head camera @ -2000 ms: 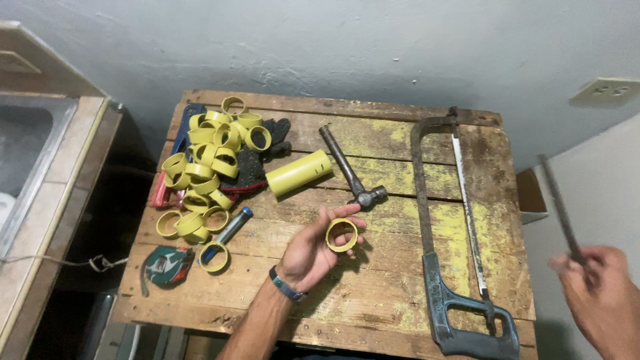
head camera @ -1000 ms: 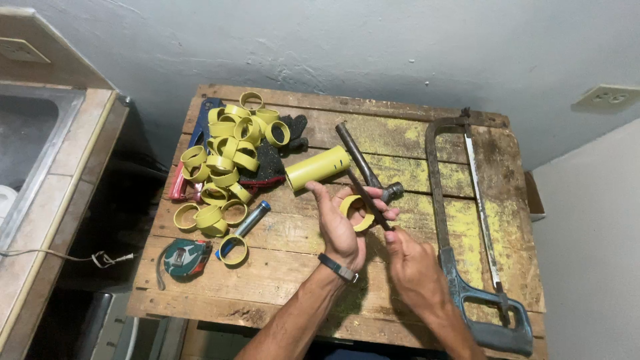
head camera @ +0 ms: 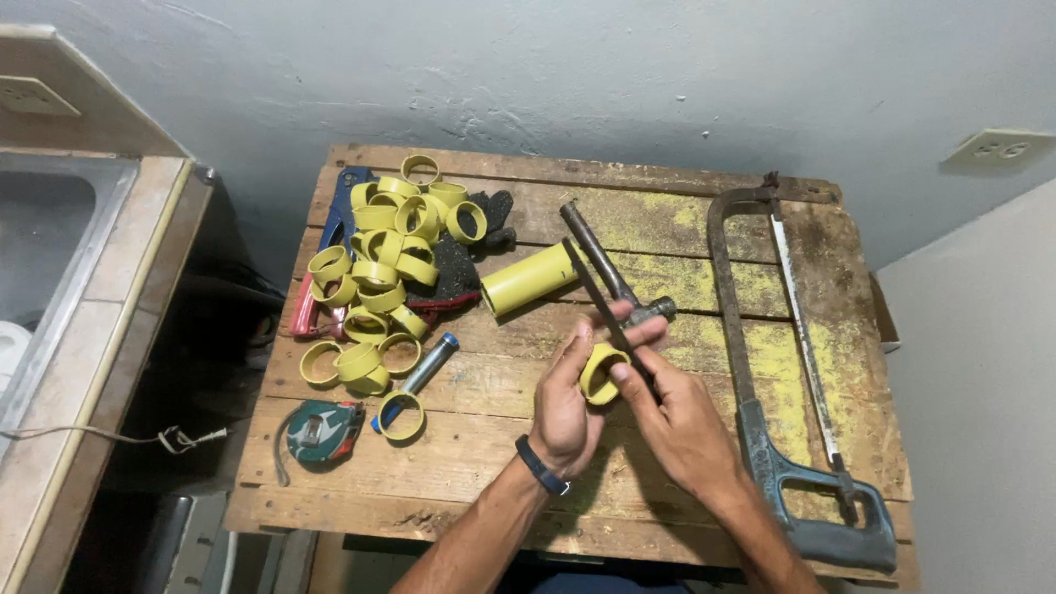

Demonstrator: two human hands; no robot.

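My left hand (head camera: 568,412) holds a yellow plastic pipe ring (head camera: 596,381) near the middle of the wooden table. Gripped in my right hand (head camera: 678,421) is a dark, narrow metal file or blade (head camera: 596,295), which lies against the ring and points up and to the left. Just beyond the hands lie a length of yellow plastic pipe (head camera: 532,280) and a hammer (head camera: 601,252), partly hidden by fingers and the dark tool. A hacksaw (head camera: 728,289) with a blue handle rests to the right of my right hand.
Several cut yellow rings (head camera: 375,275) are heaped at the left over a dark work glove (head camera: 452,268). Near them lie a blue-capped marker (head camera: 429,365) and a tape measure (head camera: 323,432). Yellow shavings cover the wooden table (head camera: 495,495) around the hacksaw. A sink (head camera: 49,198) is at far left.
My right hand has come in from the right side with the dark tool, which now meets the ring. My left hand has kept hold of the ring, which is now tilted.
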